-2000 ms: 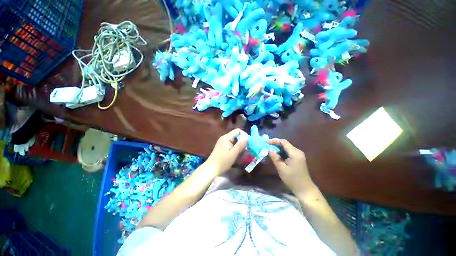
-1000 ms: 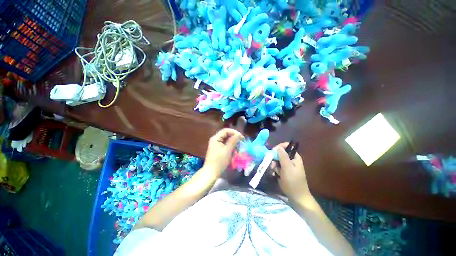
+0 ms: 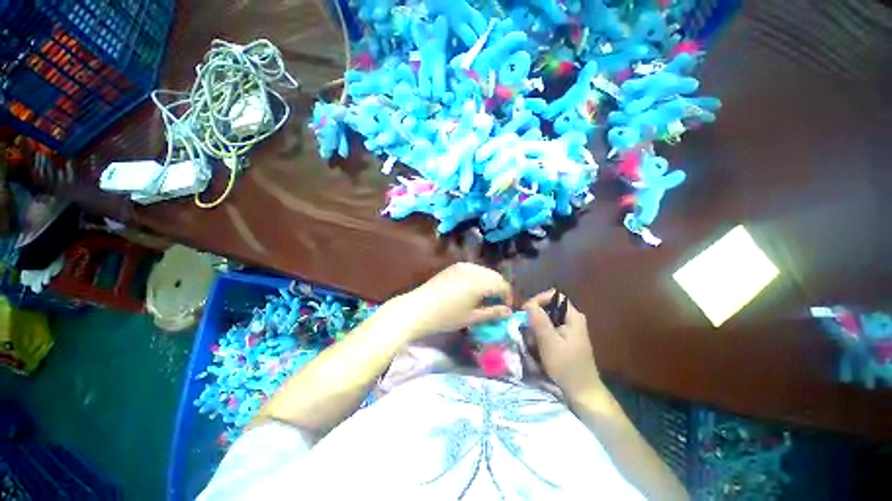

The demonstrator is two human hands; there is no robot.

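A small blue plush toy (image 3: 486,338) with a bright pink tuft is between my hands at the table's front edge, close to my body. My left hand (image 3: 466,297) is curled over the toy's upper left side and covers part of it. My right hand (image 3: 557,338) is at the toy's right side, with a small dark tool (image 3: 557,307) held in it, its black tip standing up beside the fingers. The toy is slightly blurred. The big heap of blue and pink toys (image 3: 469,137) lies beyond my hands.
A white card (image 3: 727,275) lies flat at right, with a separate toy (image 3: 866,342) at far right. A coiled pale cable (image 3: 230,108) with white power blocks (image 3: 156,179) is at left. A lattice crate (image 3: 88,68) stands upper left. A blue crate of toys (image 3: 196,411) is below left.
My left hand has moved right and over the toy. The toy has turned and sits lower, its pink tuft now facing my body. The white label no longer shows clearly. My right hand has moved slightly down.
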